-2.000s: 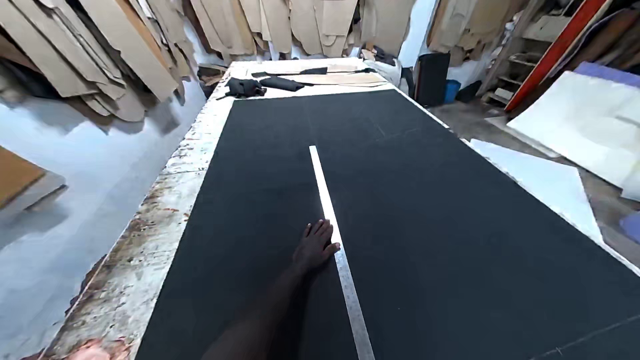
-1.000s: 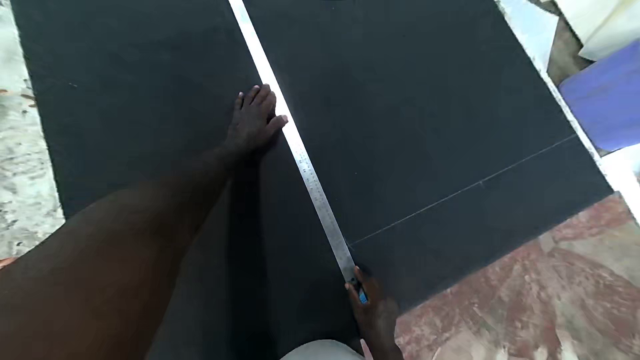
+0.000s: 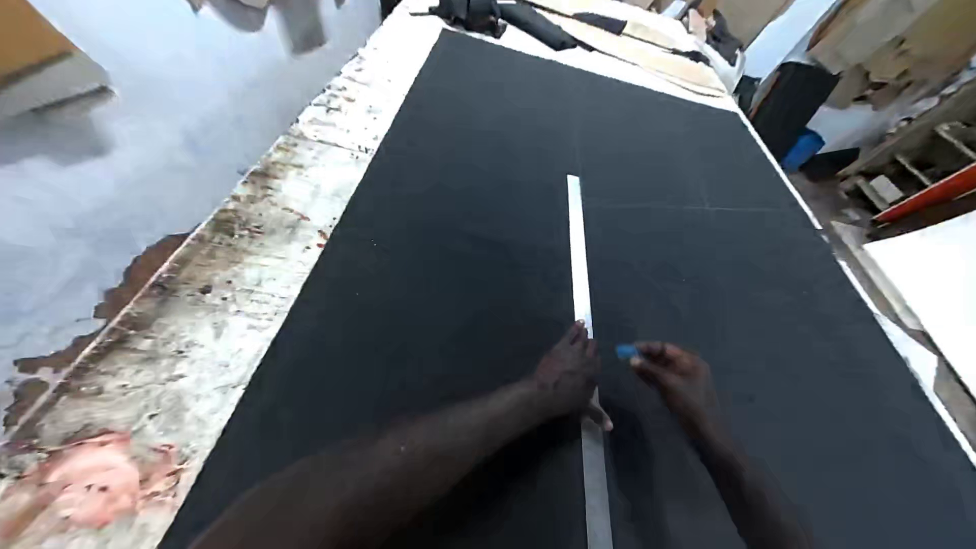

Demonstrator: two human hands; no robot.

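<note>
A large black sheet (image 3: 457, 305) lies over the worktable, and a long metal ruler (image 3: 579, 252) runs lengthwise along it. Pressed flat on the ruler is my left hand (image 3: 570, 374), its fingers on the metal and the thumb reaching past the right edge. Just right of the ruler, my right hand (image 3: 679, 374) pinches a small blue piece (image 3: 627, 351), perhaps marking chalk, between thumb and fingertips. A thin pale line (image 3: 705, 207) crosses the sheet beyond the hands, to the right of the ruler's far end.
The table's stained white edge (image 3: 290, 206) runs along the left, beside a wall. Dark bundled items (image 3: 534, 24) and tan sheets (image 3: 671, 65) lie at the far end. On the right stand a blue container (image 3: 802, 149) and a shelf rack (image 3: 907, 175), with white sheets (image 3: 934, 267) nearer.
The right hand has moved from the ruler's near end up along it, beside the left hand, holding the blue piece. The left hand stays on the ruler. The view has swung toward the far end.
</note>
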